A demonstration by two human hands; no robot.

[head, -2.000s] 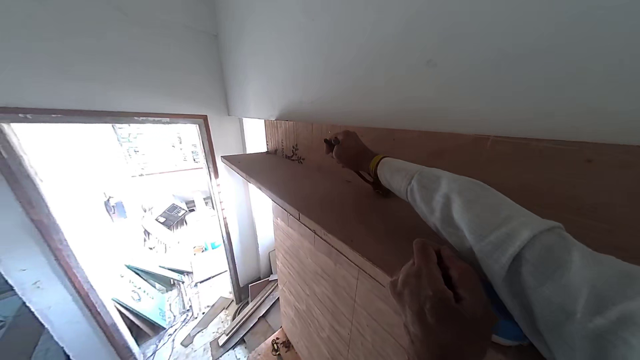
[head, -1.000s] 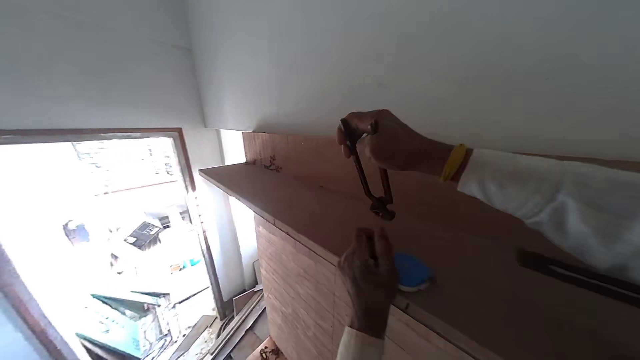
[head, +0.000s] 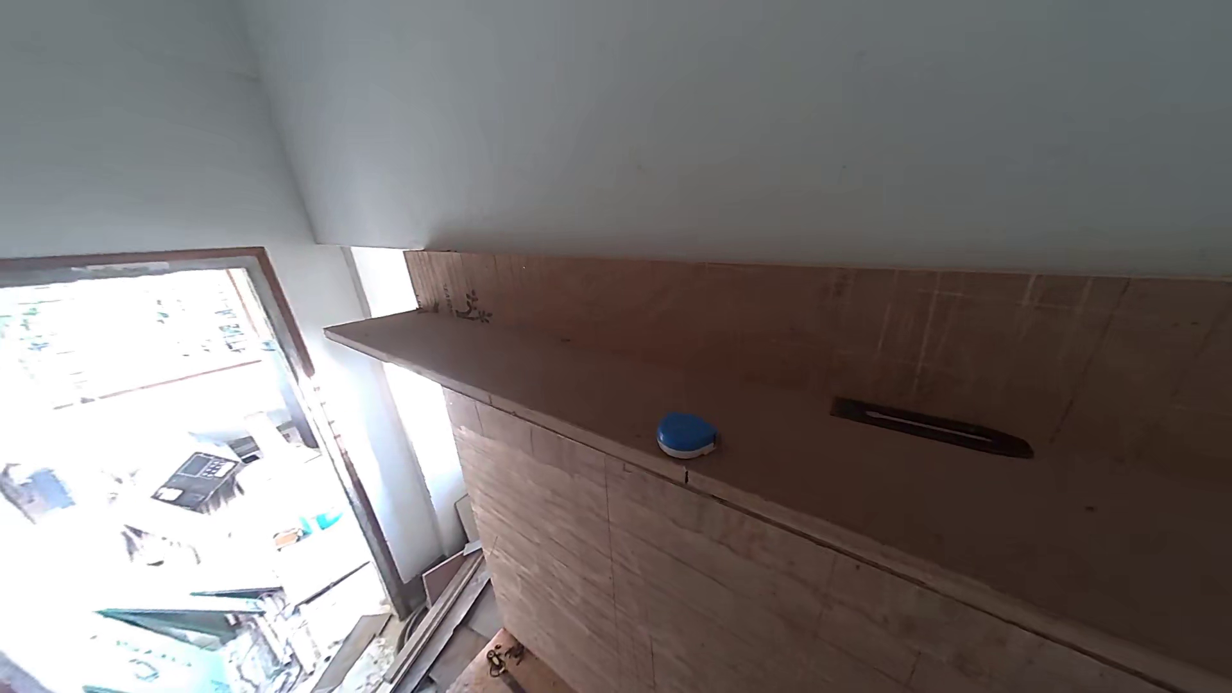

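Neither of my hands shows in the head view now. On the plywood ledge [head: 577, 385] lies a blue and white tape measure [head: 687, 435], close to the front edge. To its right, nearer the back panel, a long dark slotted tool [head: 932, 427] rests flat; its exact kind cannot be told. A plywood back panel [head: 751, 318] with a dark printed mark near its left end stands behind the ledge.
Below the ledge is a plywood front panel [head: 558, 491]. A doorway frame [head: 289, 327] stands at the left, with scattered boards and a dark appliance [head: 198, 478] beyond. Wood strips [head: 443, 616] lie at lower left. A pale wall [head: 722, 125] rises above the back panel.
Both my hands have left the view, along with the dark metal clamp-like tool that my right hand held one second ago. The tape measure and the dark slotted tool now show unobstructed.
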